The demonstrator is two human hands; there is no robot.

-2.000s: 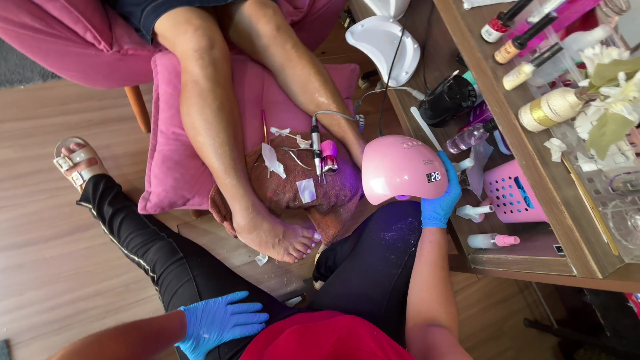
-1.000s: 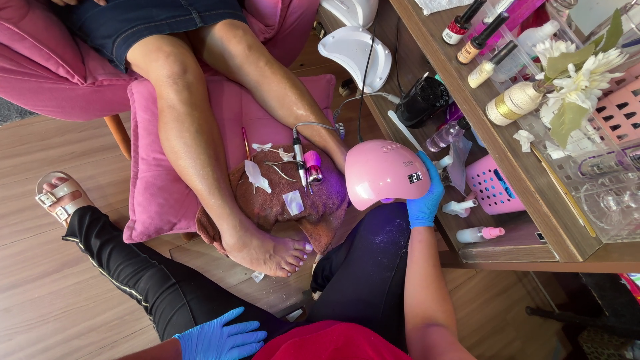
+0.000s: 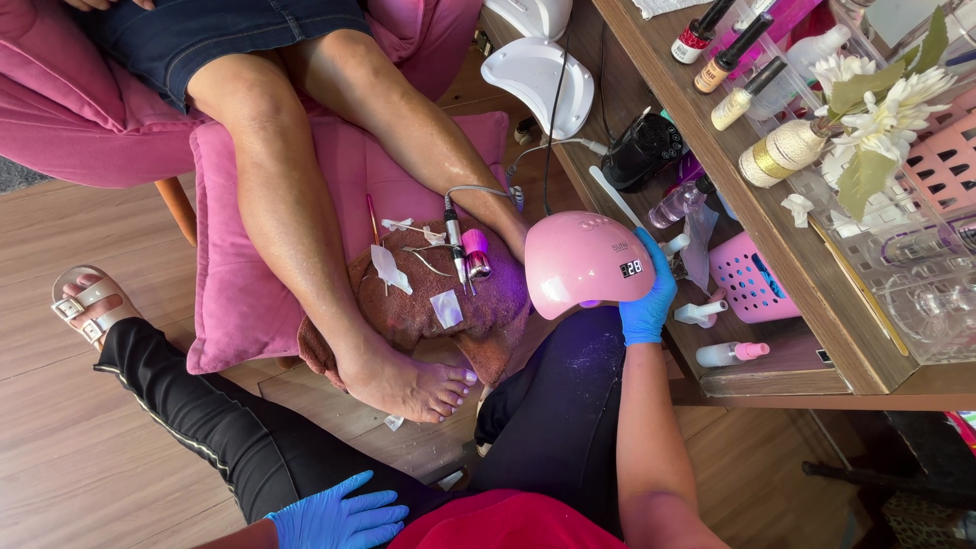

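Note:
My right hand (image 3: 648,293), in a blue glove, grips the right side of a pink UV nail lamp (image 3: 587,263) whose display is lit. The lamp covers the far foot of the seated person; violet light shows beneath it. That person's other foot (image 3: 412,381), with light polish on its toenails, hangs over a brown towel (image 3: 488,328). My left hand (image 3: 339,515), gloved too, lies flat with fingers spread on my thigh. On the towel are a nail drill handpiece (image 3: 454,244), a pink-bristled dust brush (image 3: 476,255), metal nippers (image 3: 428,259) and scraps of white wipe (image 3: 447,309).
A pink cushion (image 3: 229,252) lies under the legs. At the right stands a wooden desk (image 3: 762,198) with nail polish bottles (image 3: 730,108), a flower vase (image 3: 781,155) and clear organizers. Its lower shelf holds a pink basket (image 3: 751,278), a black device (image 3: 640,152) and bottles. A cable hangs behind the lamp.
The lamp's display number has risen. My right hand stays on the lamp and my left hand stays on my thigh. The view has shifted somewhat.

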